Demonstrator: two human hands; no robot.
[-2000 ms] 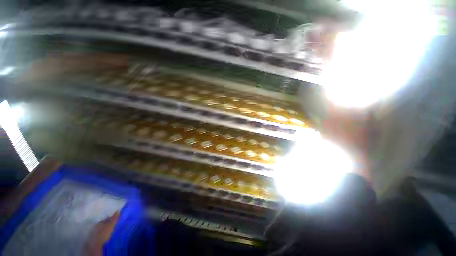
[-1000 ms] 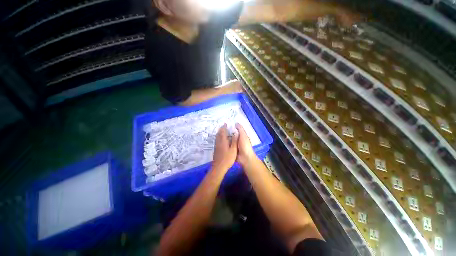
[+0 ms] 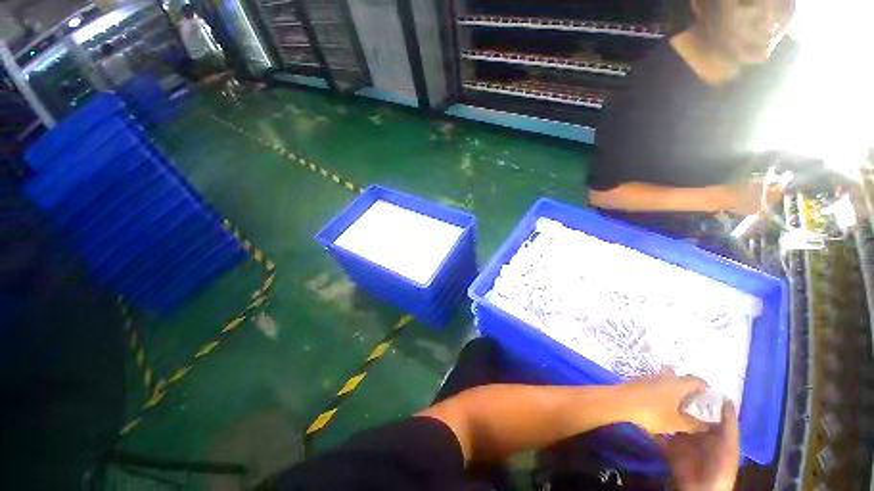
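Observation:
A blue tote (image 3: 628,251) holds many white power adapters (image 3: 546,264) with thin cables, overexposed in part. My left hand (image 3: 661,403) is over the tote's near right corner, its fingers on a white adapter (image 3: 704,406). My right hand (image 3: 714,451) is beside it at the near rim, thumb and fingers around the same white adapter. The two hands almost touch. The adapter's cable cannot be made out.
A second person (image 3: 661,115) stands beyond the tote, hands holding white adapters by the burn-in rack (image 3: 829,316) at right. A lower blue tote stack (image 3: 450,278) with a white sheet stands left. More blue totes (image 3: 134,201) are stacked far left on the taped green floor.
The view has swung left, so the tote now lies to the right. My hands have moved to its near right corner. The other person's arm has come down from the upper tier.

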